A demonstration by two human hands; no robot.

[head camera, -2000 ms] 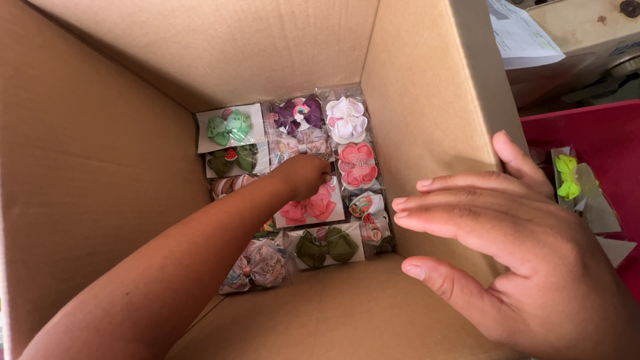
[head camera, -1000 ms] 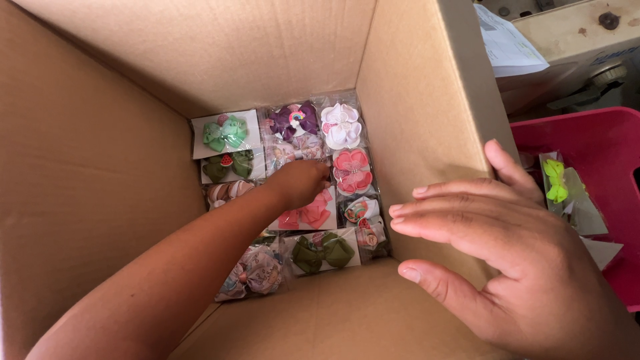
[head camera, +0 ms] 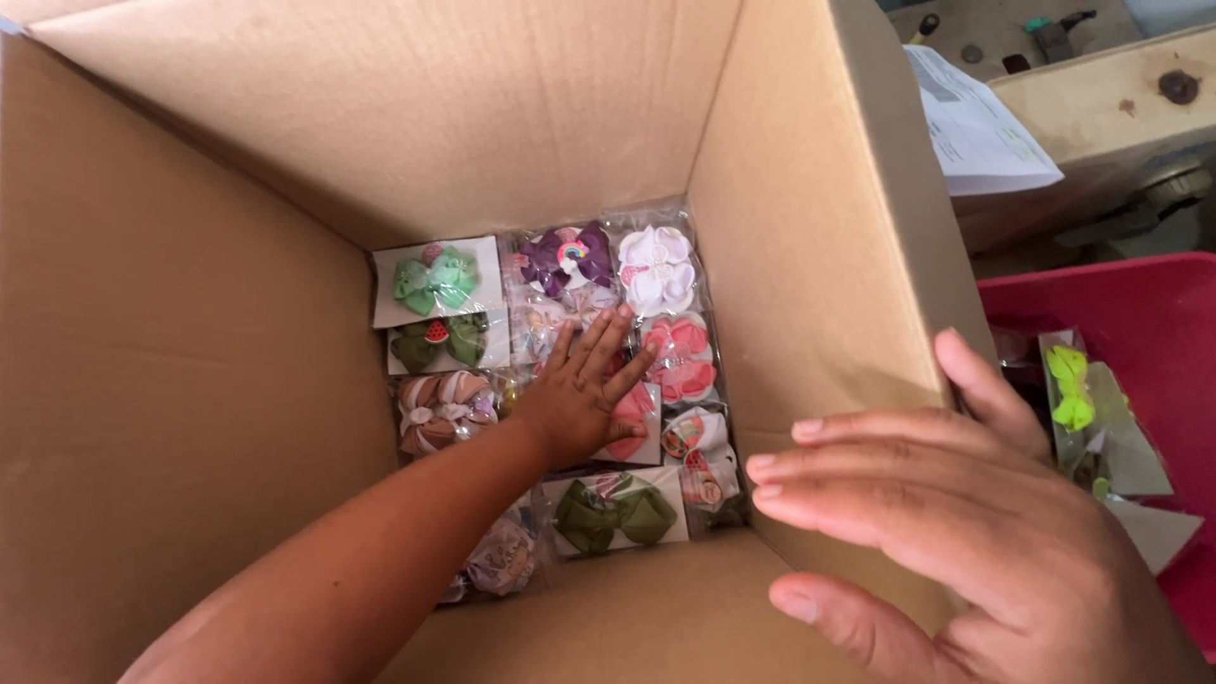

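Deep inside a cardboard box (head camera: 190, 361), my left hand (head camera: 584, 394) lies with spread fingers over packaged hair bows, partly covering a pink bow on a white card (head camera: 632, 423). Around it are a mint green bow (head camera: 435, 278), a purple bow with a rainbow (head camera: 567, 258), a white bow (head camera: 656, 270), a coral bow (head camera: 679, 356), a brown and white bow (head camera: 445, 410) and an olive green bow (head camera: 616, 513), in clear plastic. My right hand (head camera: 950, 513) is at the box's right wall near its top edge, fingers apart, holding nothing.
To the right of the box stands a magenta plastic bin (head camera: 1154, 323) with a neon yellow bow (head camera: 1071, 388) and cards in it. A printed paper sheet (head camera: 983, 123) hangs beyond the box's right edge, beside a worn beige surface (head camera: 1111, 104) with a dark knob.
My left hand has gone from bent fingers over the pink bow to a flat, spread hand. The right hand stays at the box's right wall.
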